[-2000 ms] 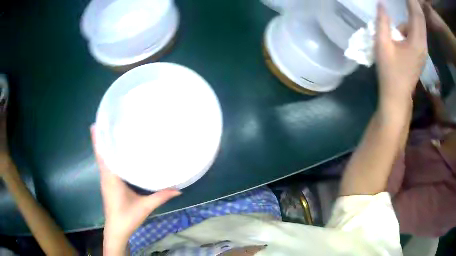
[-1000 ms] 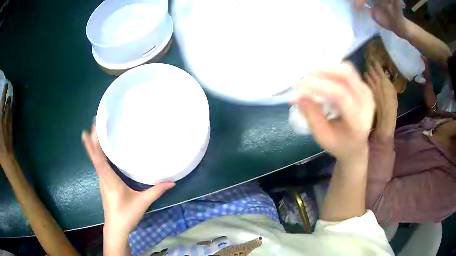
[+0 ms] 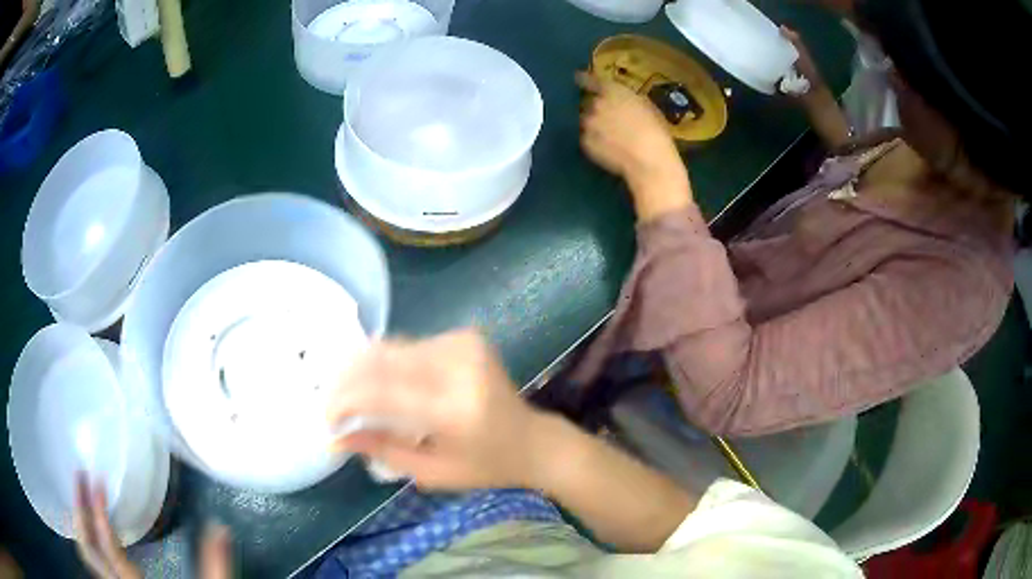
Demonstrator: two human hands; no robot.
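Observation:
A deep frosted tub (image 3: pixel 362 255) is in front of me, with a white round part (image 3: pixel 266 418) showing small holes and a curved slot inside. My right hand (image 3: pixel 436 402) is blurred over the tub's lower right rim, closed on a crumpled white wiping cloth (image 3: pixel 385 466), only partly visible. My left hand (image 3: pixel 153 554) is at the lower left, cut off by the bottom edge. Its fingers are apart, in front of the lower part of another frosted tub (image 3: pixel 68 424), and hold nothing visible.
Another frosted tub (image 3: pixel 91 221) is at the left. A stacked unit (image 3: pixel 436 181) with a brown base stands beyond, with a tub (image 3: pixel 311 51) behind it. At the right, a person in a pink sleeve (image 3: pixel 837 328) handles an open yellow base (image 3: pixel 707 113) with a black fan.
The view has turned to the right. My left hand no longer holds the white round part. My right hand with the cloth is now over the near tub.

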